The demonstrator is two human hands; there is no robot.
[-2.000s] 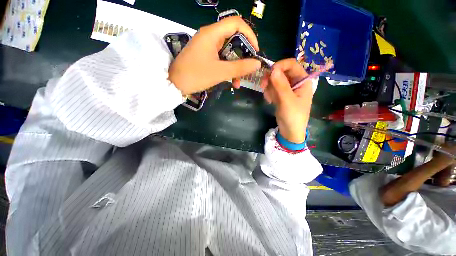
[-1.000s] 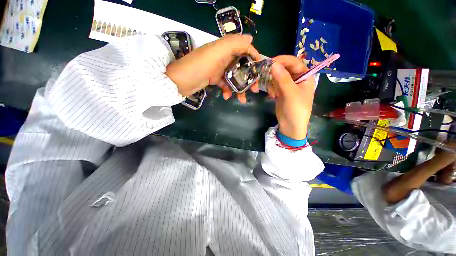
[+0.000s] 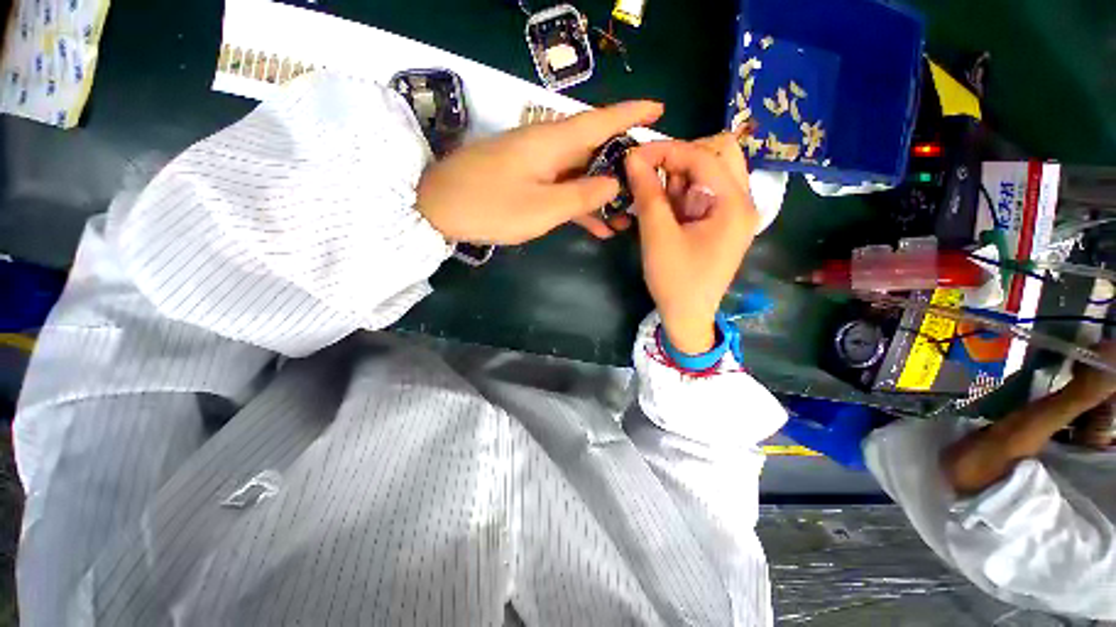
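My left hand (image 3: 520,184) holds a dark watch housing (image 3: 611,168) with a silvery rim above the bench; fingers cover much of it. My right hand (image 3: 700,233) meets the housing's right side with its thumb and index finger. A small pink end, seemingly the tweezers (image 3: 699,201), shows between its curled fingers; the tip is hidden. A white strip (image 3: 355,47) with rows of small tan pieces lies behind my left hand. Other housings lie on the mat: one at the top (image 3: 561,49), one beside my left sleeve (image 3: 431,101), and one partly hidden below my left wrist (image 3: 474,252).
A blue bin (image 3: 844,92) with small pale-gold bits stands beyond my right hand. A red-filled syringe (image 3: 912,271), a white-red box (image 3: 1022,221) and a dark box with a red light (image 3: 936,184) are at right. A printed sheet (image 3: 49,61) lies at far left. Another person's arm (image 3: 1022,447) is at lower right.
The held housing has tilted, showing less of its inside. My right hand has turned and its fingers have curled, so the pink tweezers no longer show lengthwise. My left hand has moved slightly.
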